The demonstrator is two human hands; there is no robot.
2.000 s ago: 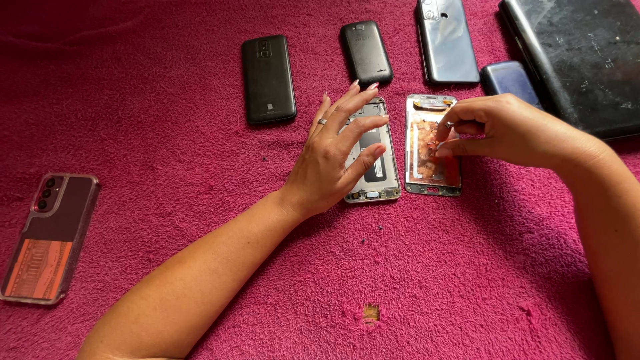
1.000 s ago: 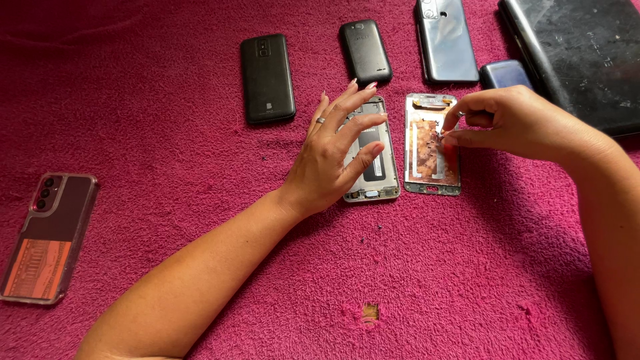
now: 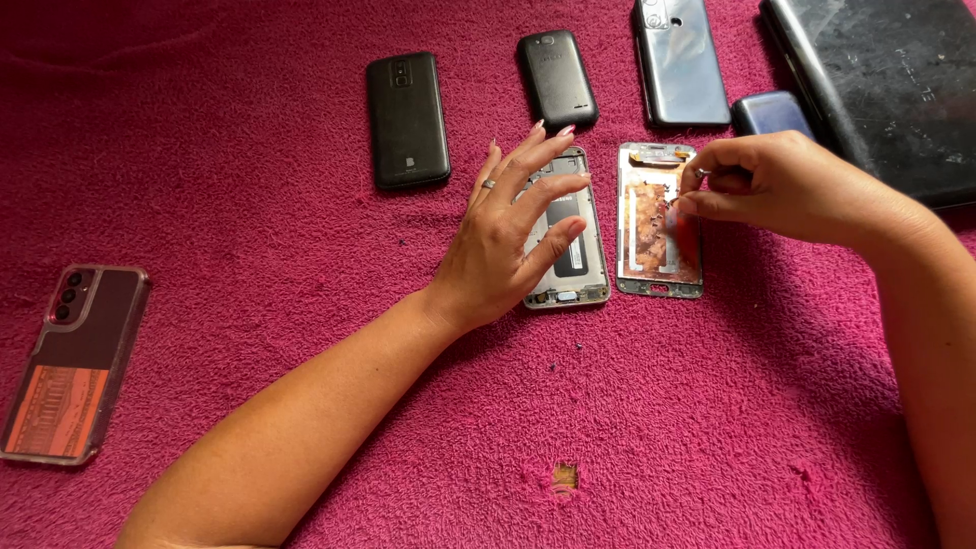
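Observation:
My left hand (image 3: 503,229), a ring on one finger, lies with spread fingers over an opened smartphone body (image 3: 596,267) whose dark battery shows between finger and thumb. To its right, not touching it, is a detached phone screen panel (image 3: 648,229) with its coppery inner side up and a flex cable near the top. Over this panel's right edge, my right hand (image 3: 770,187) has thumb and index finger brought close together. Small dark bits lie on the copper by the fingertips; whether the fingers pinch one of them cannot be made out.
Behind the hands lie a black smartphone (image 3: 409,122), a smaller black phone (image 3: 557,80), a glossy grey-blue phone (image 3: 684,69), a dark blue device (image 3: 772,114) and a black laptop (image 3: 900,91). A phone in a clear case (image 3: 80,351) rests at left. The pink towel (image 3: 457,457) has a hole.
My right hand has shifted slightly upward along the screen panel since the earliest frame, its fingertips now at the right edge. My left hand has stayed over the phone body.

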